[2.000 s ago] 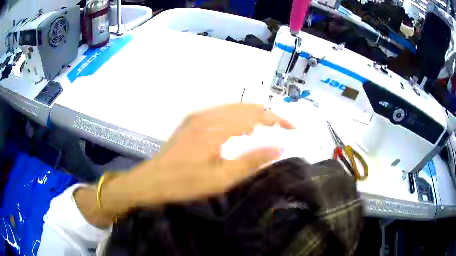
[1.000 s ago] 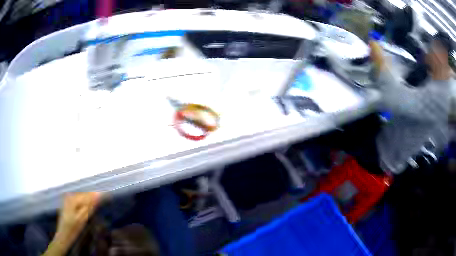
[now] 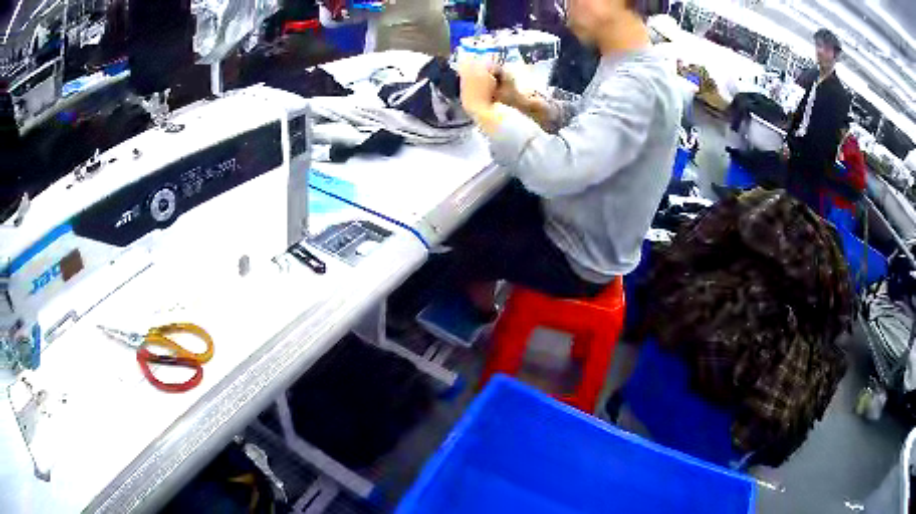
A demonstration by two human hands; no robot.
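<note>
Neither of my hands is in the picture. The white sewing machine (image 3: 216,186) with blue stripe and black panel stands at the left; its needle area is at the left edge. Scissors (image 3: 173,353) with one red and one yellow-orange handle lie on the white table (image 3: 251,331), blades pointing left. A large heap of dark plaid cloth (image 3: 768,311) is piled at the right, over a blue bin.
An empty-looking blue bin (image 3: 583,462) is at the bottom centre. A person in a grey top (image 3: 613,151) sits on a red stool (image 3: 562,331) at the adjoining table. Another person (image 3: 816,110) is farther back right. The ruler edge (image 3: 231,402) runs along the table front.
The view has swung right. My hand and the plaid cloth it touched have left the picture; the neighbouring person, blue bin and plaid heap now show. The scissors appear farther left.
</note>
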